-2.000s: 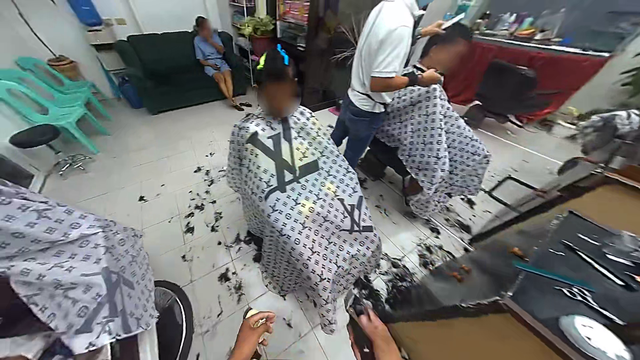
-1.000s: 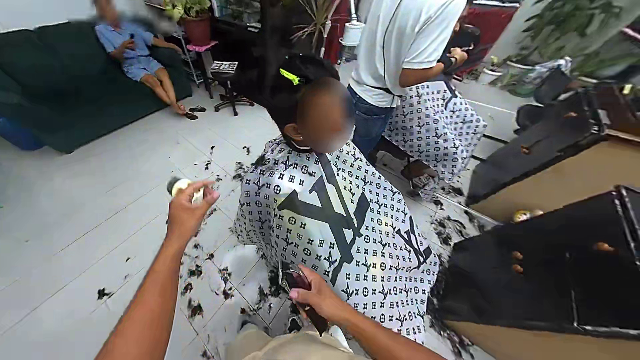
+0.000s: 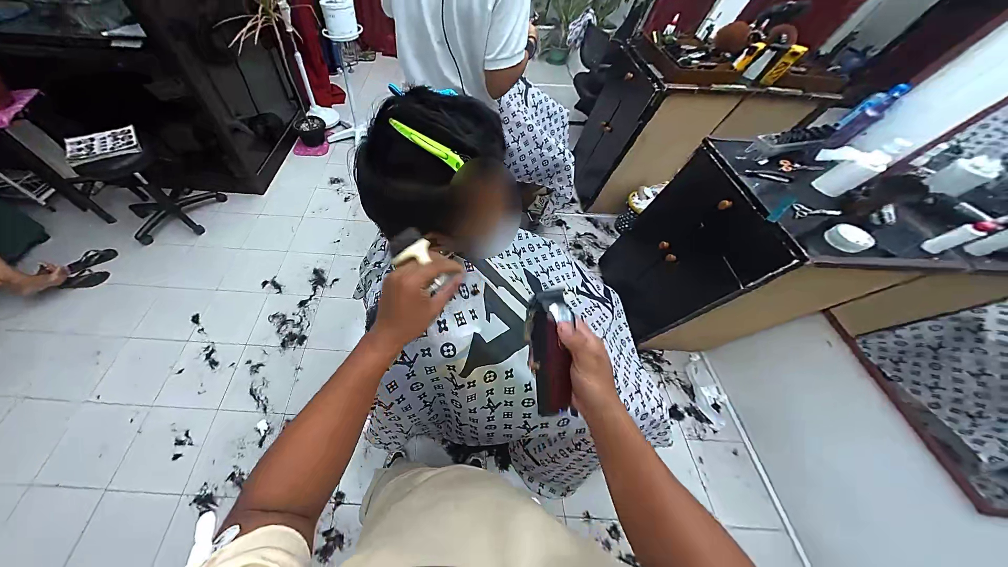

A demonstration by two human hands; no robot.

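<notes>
My right hand (image 3: 589, 366) grips a hair clipper (image 3: 551, 354) with a dark red body, its blade end upward, over the front of the cape. My left hand (image 3: 417, 295) holds a small brush (image 3: 413, 250) with a pale handle, by the seated person's neck and jaw. That person (image 3: 429, 169) has dark hair with a bright green sectioning clip (image 3: 427, 144) in it; a blue clip shows behind. A white patterned barber's cape (image 3: 488, 378) covers the person's body. The brush's dark tip lies over the hair, and I cannot tell if it touches.
A co-worker in a white shirt (image 3: 453, 39) stands behind, beside another caped person. Black cabinets (image 3: 693, 244) at the right carry scissors (image 3: 815, 211), bottles and a round white container (image 3: 849, 238). Cut hair (image 3: 291, 327) litters the tiled floor. A wheeled stool (image 3: 118, 165) stands at the left.
The seated person is now much closer in view. My left hand has moved from out at the left to beside the person's neck. My right hand still holds the clipper, now raised before the cape.
</notes>
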